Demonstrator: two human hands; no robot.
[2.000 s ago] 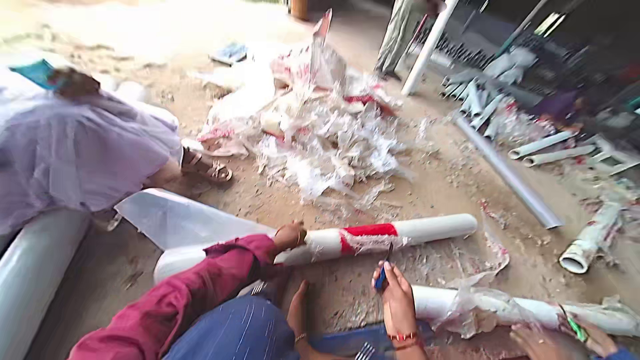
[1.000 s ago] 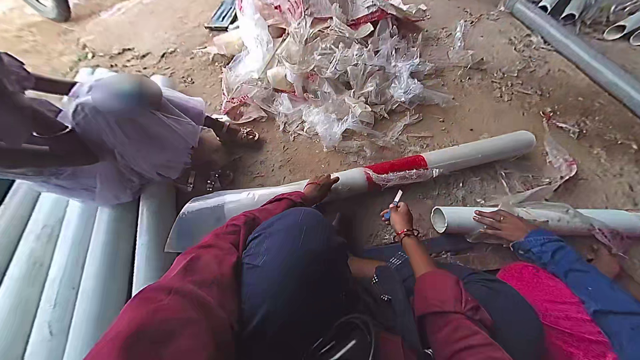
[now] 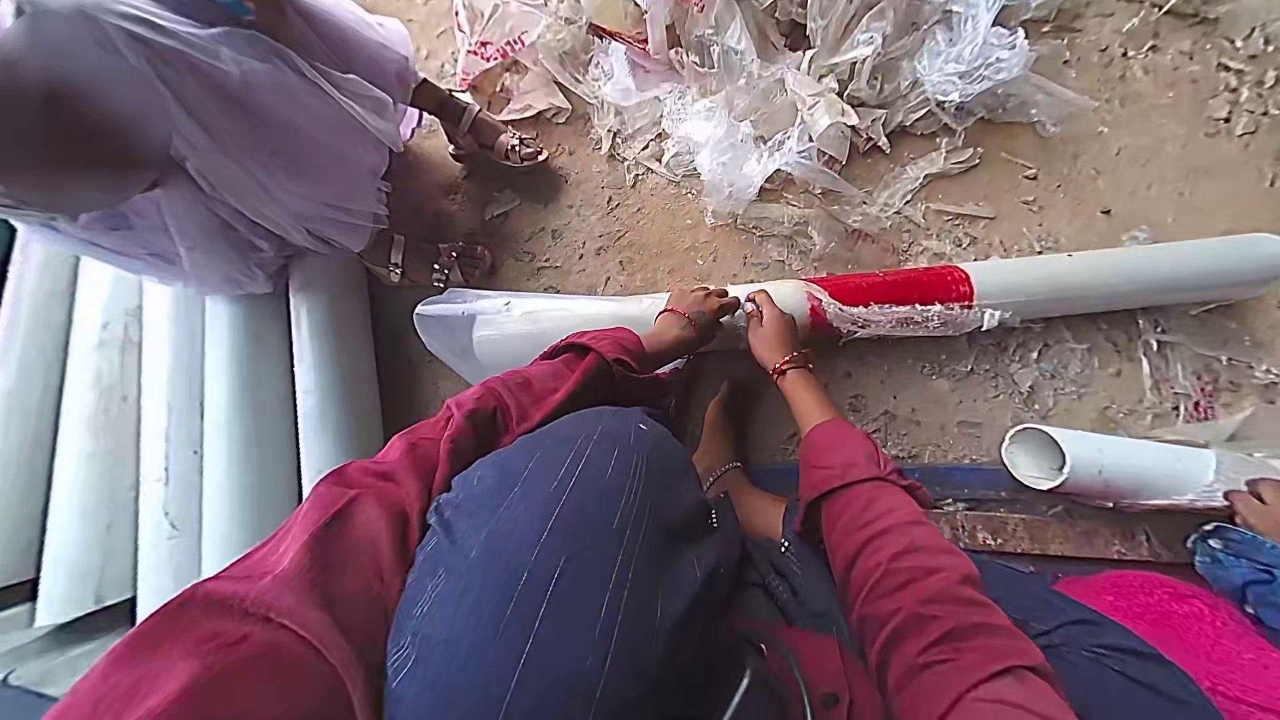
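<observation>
A long white plastic pipe (image 3: 1100, 277) lies across the ground before me, with a red band (image 3: 890, 288) and torn clear film (image 3: 900, 320) beside the band. Loose plastic wrap (image 3: 490, 325) covers its left end. My left hand (image 3: 697, 318) rests on the wrapped pipe, fingers bent at the film. Close beside it, my right hand (image 3: 772, 328) is closed round a small tool that is mostly hidden; only a pale tip shows between the two hands.
Several thick pipes (image 3: 245, 400) lie side by side at the left, near a person in a pale skirt (image 3: 300, 130) and sandals. Crumpled plastic film (image 3: 740, 110) is heaped beyond the pipe. At the right, another person's hand (image 3: 1258, 505) touches a second white pipe (image 3: 1130, 465).
My right hand, which was raised off the pipe with the small tool, has moved onto the pipe next to my left hand. The view has shifted.
</observation>
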